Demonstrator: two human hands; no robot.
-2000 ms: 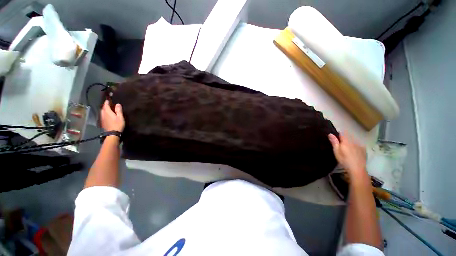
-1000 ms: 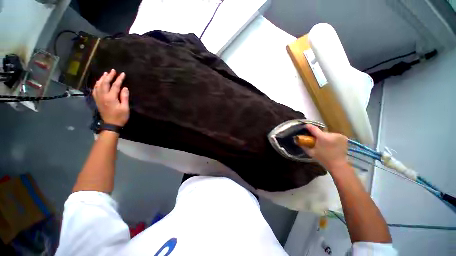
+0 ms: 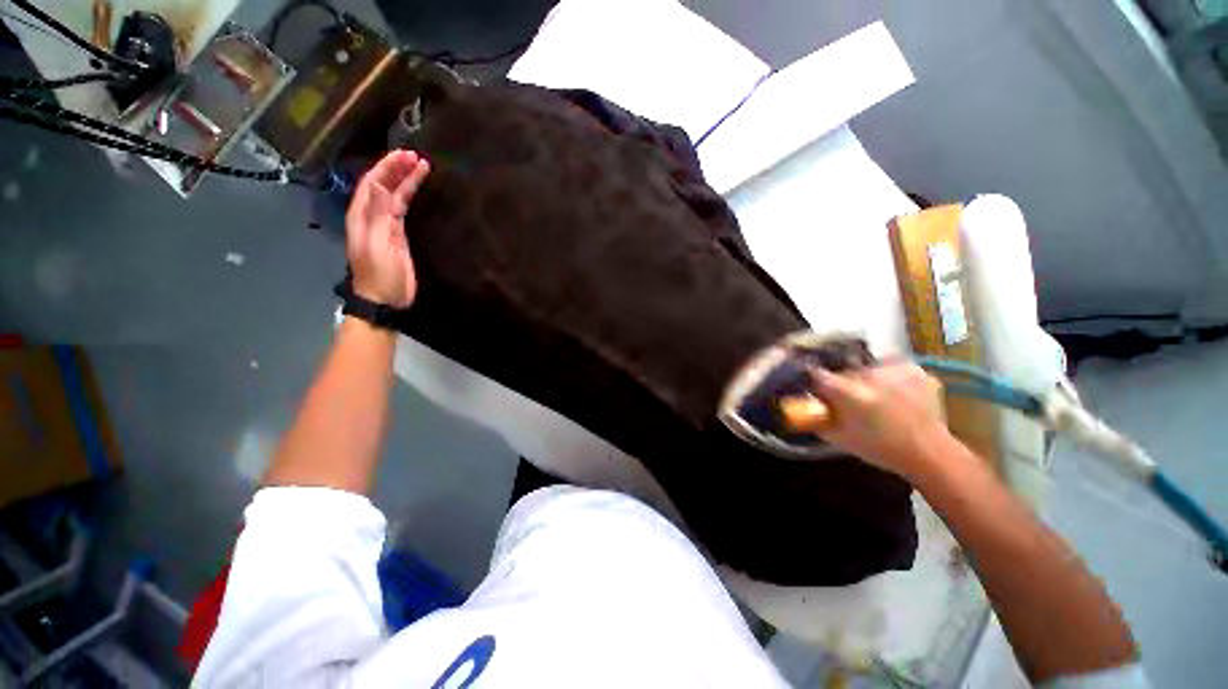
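The very dark brown garment [image 3: 579, 256] lies lengthwise over the white-covered ironing table [image 3: 808, 215]. My right hand [image 3: 882, 411] grips the orange-brown handle of the steam iron [image 3: 770, 400], which is on the garment near its right end, its pointed tip to the left. My left hand [image 3: 384, 236] is at the garment's left end, its fingers apart and raised at the cloth's edge. Whether the fingertips touch the cloth cannot be told. The iron's sole is hidden.
A padded form on a wooden base [image 3: 929, 289] stands at right. The blue steam hose [image 3: 990, 386] runs right from the iron. A white board [image 3: 815, 108] lies at the back. A brass-coloured box [image 3: 323, 101] is beyond the left end. A cardboard box [image 3: 54, 417] is at lower left.
Since the oldest frame my right hand has let go of the garment and taken the iron onto it. The view has turned, and my left hand has lifted from lying flat on the cloth.
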